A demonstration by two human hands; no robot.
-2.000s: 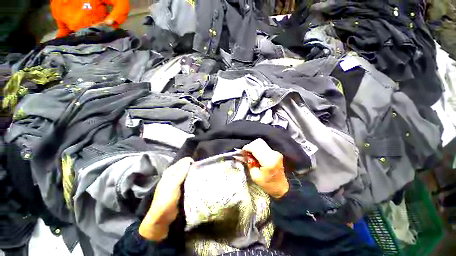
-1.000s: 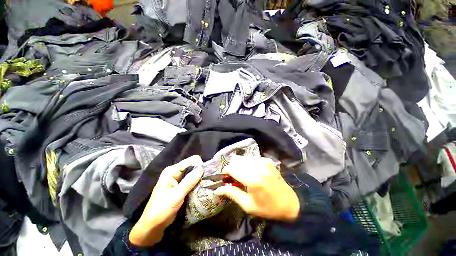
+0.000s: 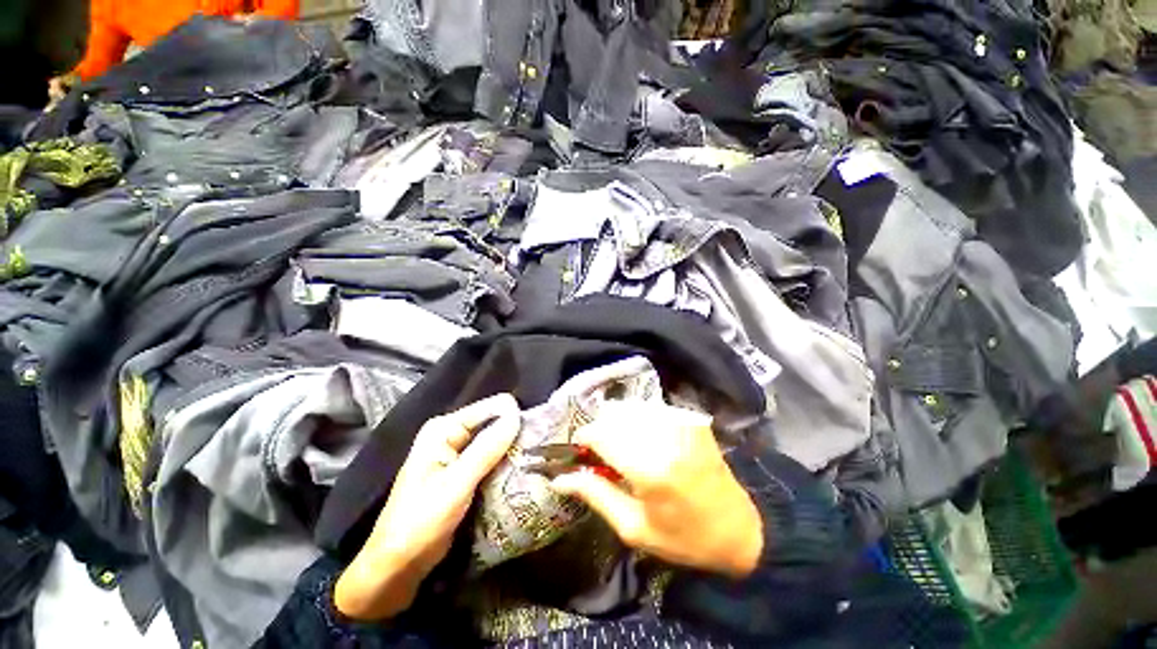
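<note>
A garment with an embroidered wrong side (image 3: 520, 517), pale grey with yellow-green thread lines, is held up in front of me. Its plain black panel (image 3: 558, 340) arches behind. My left hand (image 3: 438, 488) pinches the left edge of the embroidered part between thumb and fingers. My right hand (image 3: 673, 488) is closed around small thread snips (image 3: 553, 454); red shows inside the fist and a dark metal tip points left over the embroidery. Whether the right fingers also hold cloth is hidden.
Grey and black denim jackets (image 3: 241, 273) lie heaped across the table. A person in orange (image 3: 121, 28) is at the top left. A green crate (image 3: 1034, 539) stands at the lower right, near a white cloth with a red stripe (image 3: 1133, 425).
Since the first frame, both hands have turned the embroidered part and gathered it, and my right hand has moved inward over it. Since the second, the snips' dark tip has come into view.
</note>
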